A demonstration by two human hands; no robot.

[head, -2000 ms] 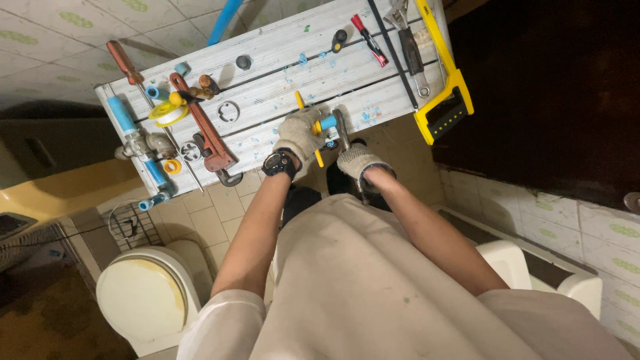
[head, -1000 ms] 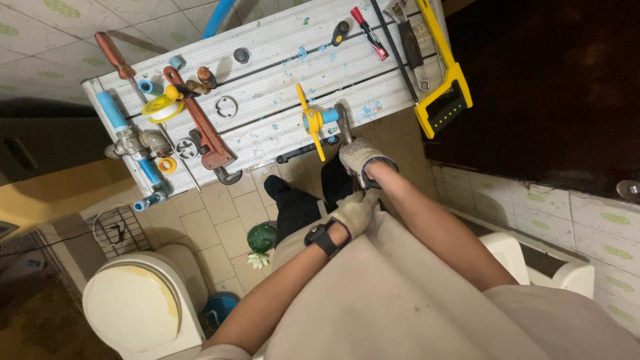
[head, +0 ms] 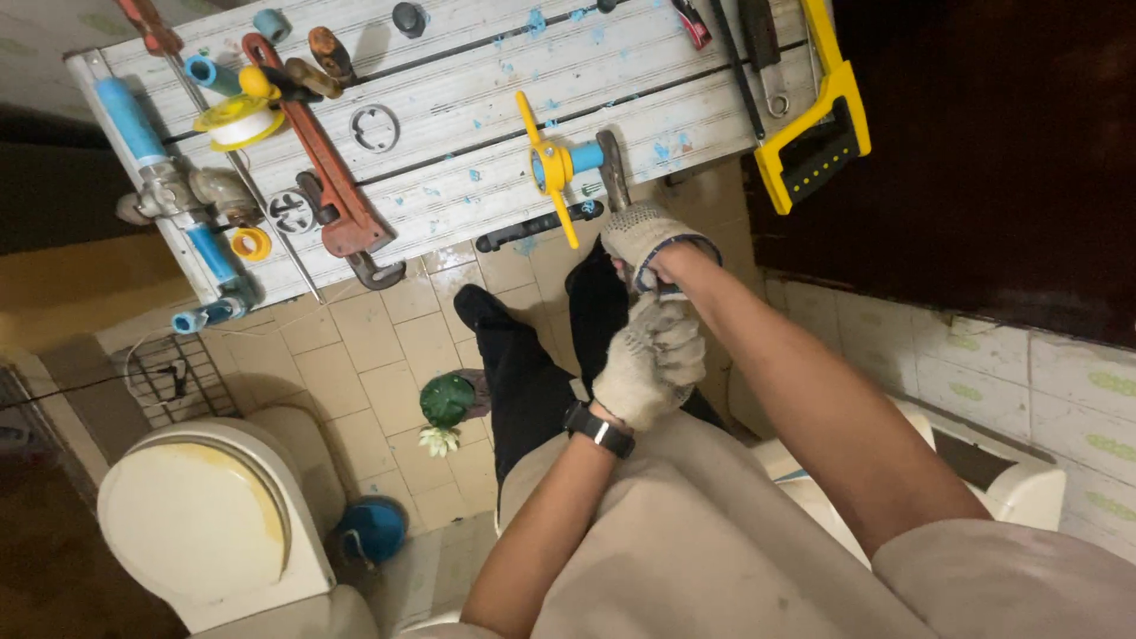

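Observation:
My right hand (head: pixel 652 240), in a knit work glove, is closed around the handle of a metal wrench (head: pixel 613 169). My left hand (head: pixel 646 364), gloved too and with a black watch at its wrist, grips that tool's lower end just below the right. The wrench head sits at the end of a short blue pipe (head: pixel 587 157) at the table's near edge. On the pipe's other end is a yellow two-handled pipe-threading tool (head: pixel 554 167), with neither hand on it. The wrench's jaws are partly hidden, so their exact hold on the pipe is unclear.
The slatted table (head: pixel 426 200) bears a red pipe wrench (head: pixel 328 164), thread tape (head: pixel 238 122), a blue pipe assembly with a metal valve (head: pixel 169 191) and a yellow hacksaw (head: pixel 821 115). A toilet (head: pixel 195 524), a blue bucket (head: pixel 373 530) and a potted plant (head: pixel 447 399) stand below.
My left hand has left the yellow threading tool, come down toward my body and closed on the wrench's lower end. My right hand has stayed on the wrench.

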